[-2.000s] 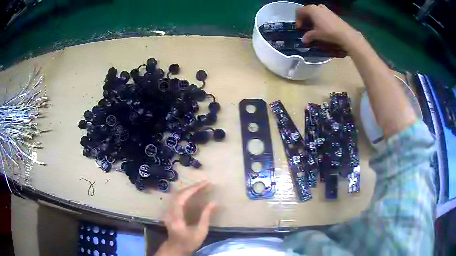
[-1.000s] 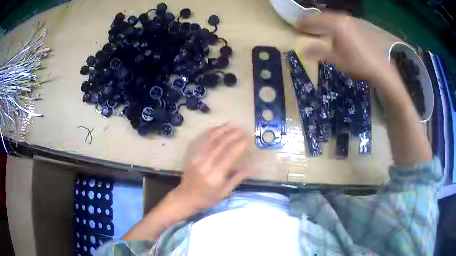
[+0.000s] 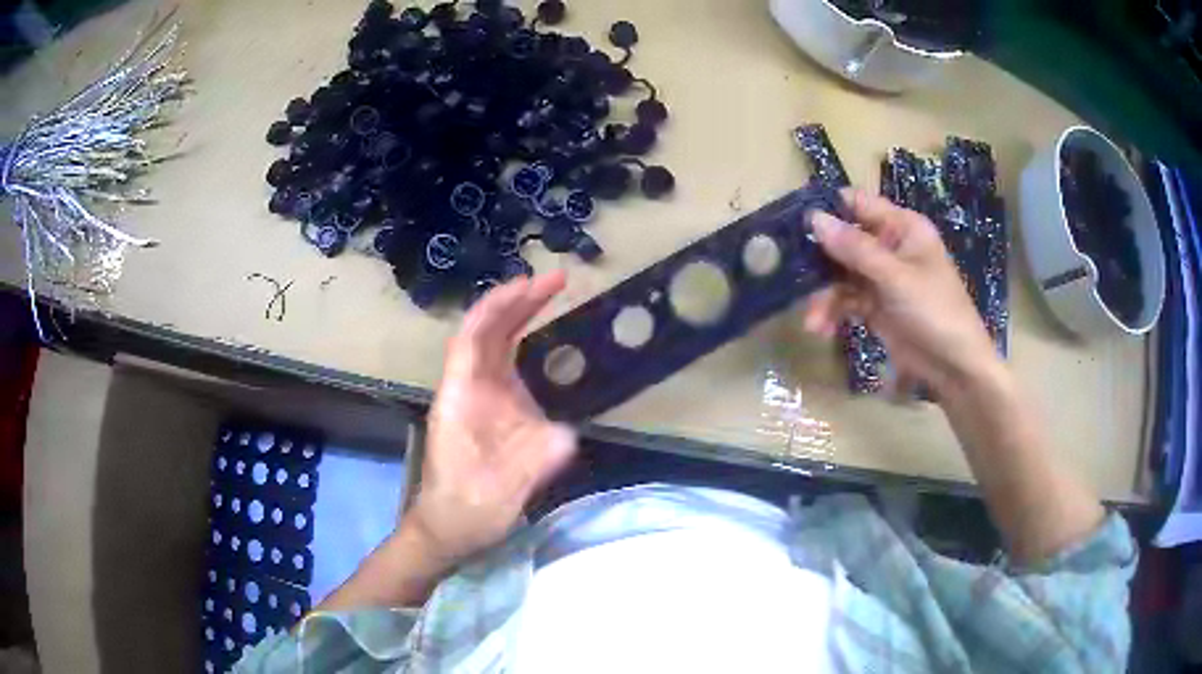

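Note:
A long black front panel [image 3: 663, 306] with a row of round holes is held tilted above the bench, its right end higher. My right hand [image 3: 899, 283] grips its right end between thumb and fingers. My left hand [image 3: 490, 415] is at its left end, fingers spread, with the panel's end at the palm between thumb and fingers; whether it grips firmly is unclear. A large heap of black button caps [image 3: 455, 145] lies at left. Dark circuit boards [image 3: 975, 237] lie behind and beside my right hand, partly hidden by it.
A white bowl [image 3: 877, 59] with black pieces is at the far edge, another white bowl [image 3: 1048, 237] at right. Silvery wire leads [image 3: 99, 158] fan out at far left. An open carton [image 3: 145, 487] below the bench edge holds holed panels [image 3: 258, 540].
The panel that lay on the bench is now lifted and tilted in my right hand. My left hand has opened around its left end. The view has shifted, showing more of the right bowl.

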